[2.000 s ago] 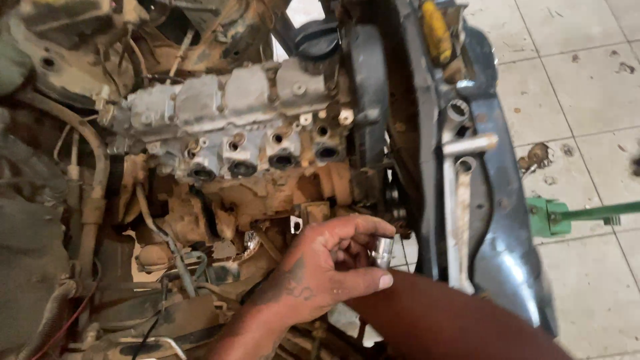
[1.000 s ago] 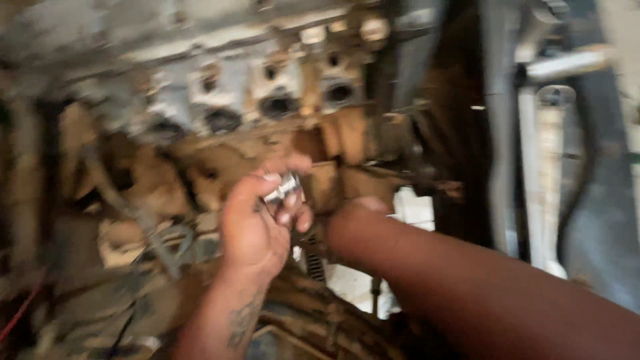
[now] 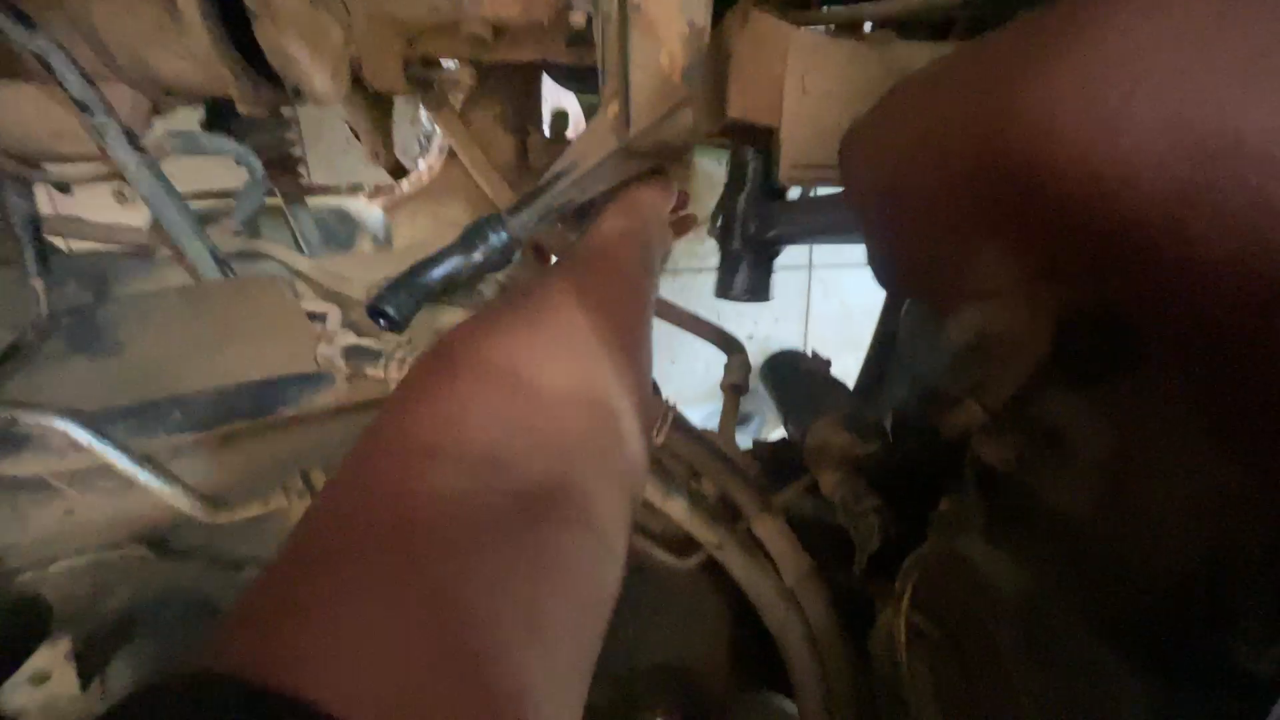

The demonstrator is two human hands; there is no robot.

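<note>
My left forearm rises from the bottom of the view. My left hand (image 3: 655,215) reaches under the engine; only a part of it shows, with fingertips at its right side, and what it holds is hidden. Close to its left lies a black ribbed handle or sleeve (image 3: 440,272) on a slanting bar that runs up and right, past the hand. My right arm fills the upper right, blurred and dark, and its hand cannot be made out. Between the arms a black tubular part (image 3: 745,230) stands upright, with a side branch toward the right arm.
Dusty engine castings (image 3: 820,100) hang along the top. Curved hoses (image 3: 740,540) run down below the hands, beside a bent metal pipe (image 3: 715,330). Another thin metal pipe (image 3: 130,465) crosses at the left. Pale floor tiles (image 3: 820,285) show through a gap.
The view has moved in much closer, under the engine. My left hand has reached deeper among the parts; the shiny metal socket seen in it earlier is out of sight.
</note>
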